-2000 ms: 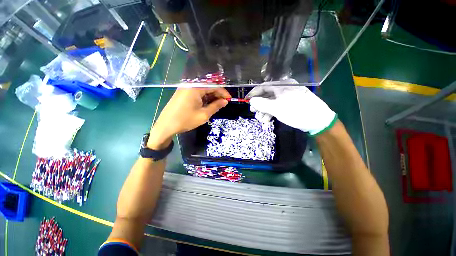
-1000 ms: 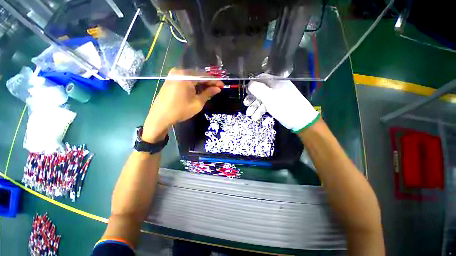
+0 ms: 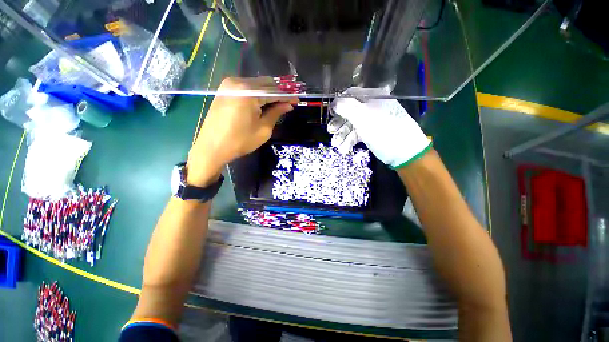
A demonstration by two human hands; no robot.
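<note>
My left hand (image 3: 244, 123), bare with a dark wristwatch, pinches one end of a thin red, white and dark wire lead (image 3: 312, 103) under the machine head. My right hand (image 3: 384, 127), in a white glove with a green cuff, is at the lead's other end, near the small tooling. Its fingertips are bent close together; whether they grip the lead or a tiny piece is too small to tell. Below the hands, a black tray (image 3: 264, 184) holds a heap of tiny white pieces (image 3: 320, 176) with blue-violet flecks.
The dark machine head (image 3: 314, 40) stands above the hands, behind a clear guard (image 3: 200, 92). Leads lie before the tray (image 3: 284, 220) and in piles at left (image 3: 67, 224). Plastic bags (image 3: 53, 163) and a blue bin (image 3: 90, 97) are at left, a ribbed grey panel (image 3: 327, 274) nearest me, a red bin (image 3: 559, 208) at right.
Both hands have moved up and slightly apart, away from the tray, with the lead now at the tooling under the guard's edge. The whole view has also shifted slightly.
</note>
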